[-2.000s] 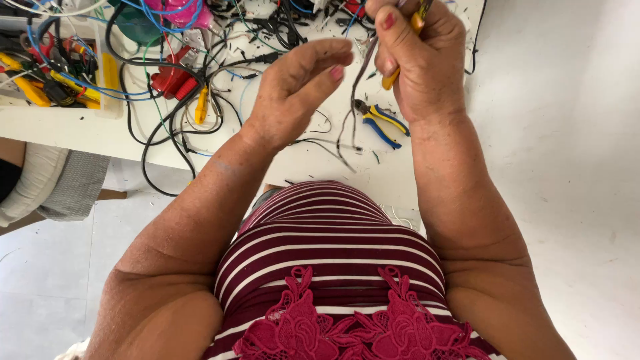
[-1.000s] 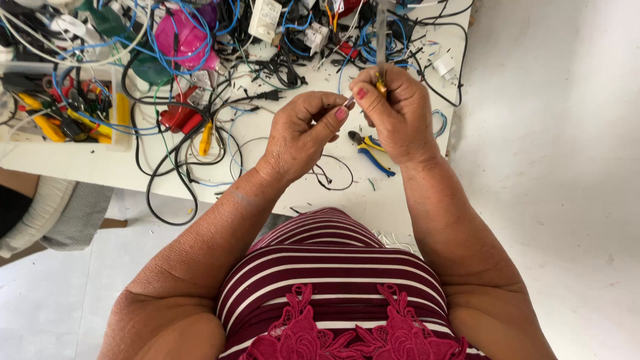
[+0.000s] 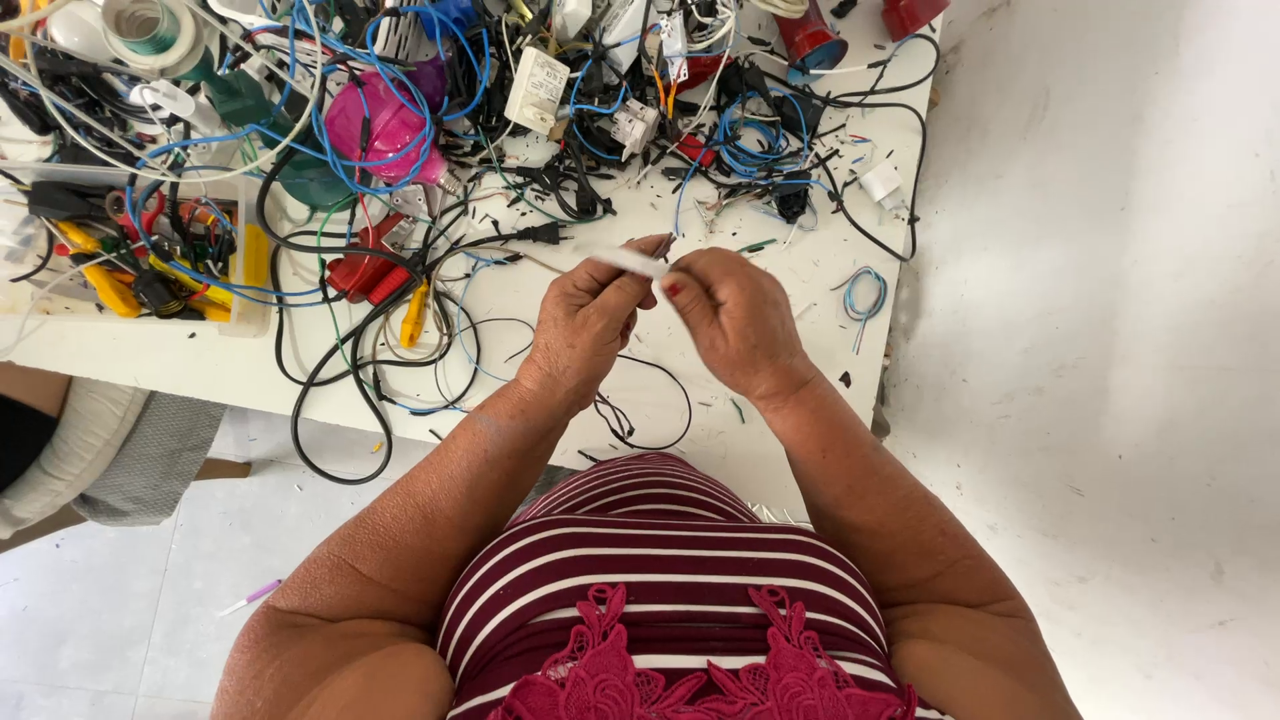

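Observation:
My left hand (image 3: 590, 320) pinches the end of a thin dark cable (image 3: 664, 246) between thumb and fingers. Close on its right, my right hand (image 3: 738, 322) is closed on a blade-like tool (image 3: 630, 262), whose pale, motion-blurred length crosses over my left fingertips; its handle is hidden in the fist. Below the hands, a thin dark cable (image 3: 690, 405) loops over the white table and partly onto itself. Small cut bits of insulation lie scattered around. A small coil of blue and grey wire (image 3: 864, 294) rests to the right of my right hand.
Tangled cables, a magenta bulb (image 3: 375, 125), a white adapter (image 3: 537, 90) and a red part (image 3: 365, 262) cover the table's back and left. A plastic bin (image 3: 255, 275) of tools stands at left. Black cable (image 3: 335, 478) hangs over the front edge. A person's arm shows at far left.
My hands, apart two seconds ago, are now together. The tool in my right hand pointed away from me a second ago and now lies across my left fingers. The blue-and-yellow cutters are no longer visible.

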